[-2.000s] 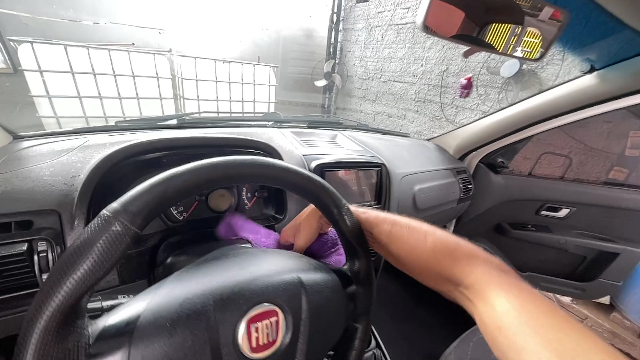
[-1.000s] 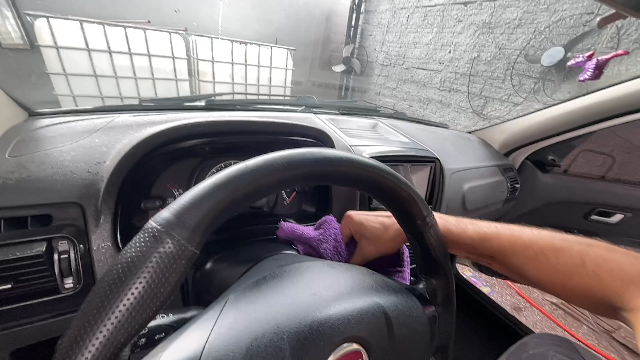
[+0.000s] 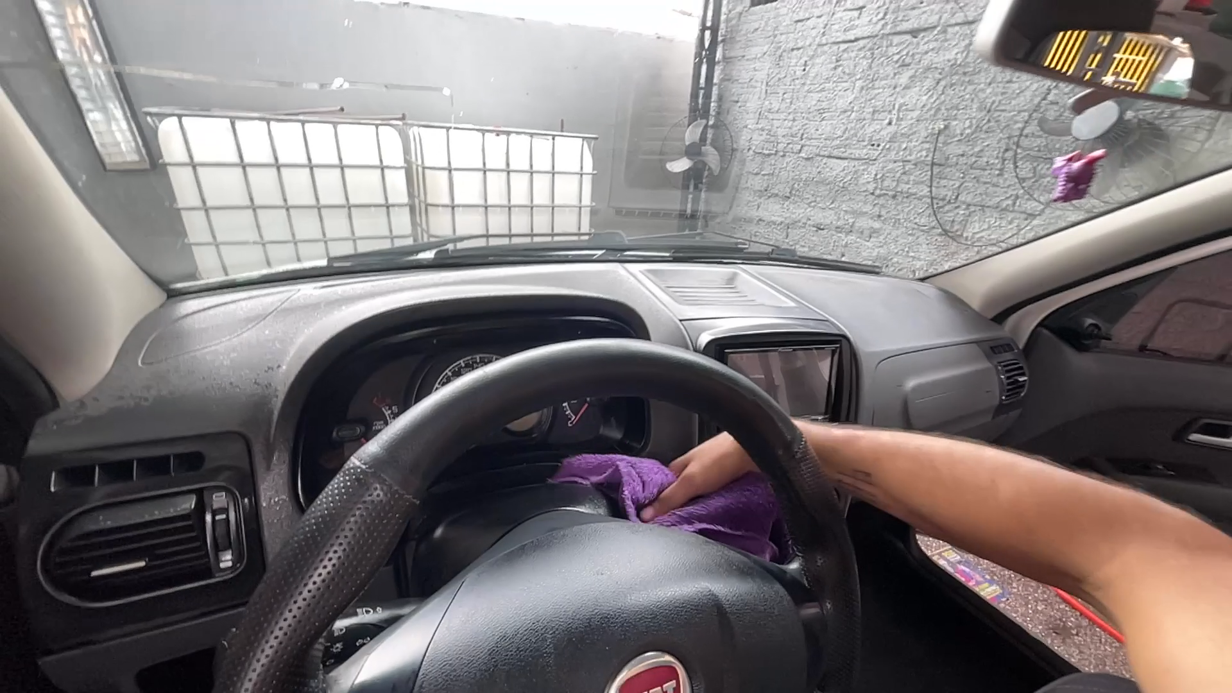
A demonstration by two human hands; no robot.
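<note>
Behind the black steering wheel, my right hand grips a purple cloth. The cloth lies bunched over the steering column cover, below the instrument cluster. Part of it spreads to the right under my hand, behind the wheel's rim. My forearm comes in from the right and passes behind the rim. My left hand is not in view.
The grey dashboard spans the view, with a round-edged air vent at left and a centre screen. The passenger door stands at right. A rear-view mirror hangs at upper right.
My right hand stays on the purple cloth behind the wheel; its fingers now point down over the cloth. The view has shifted.
</note>
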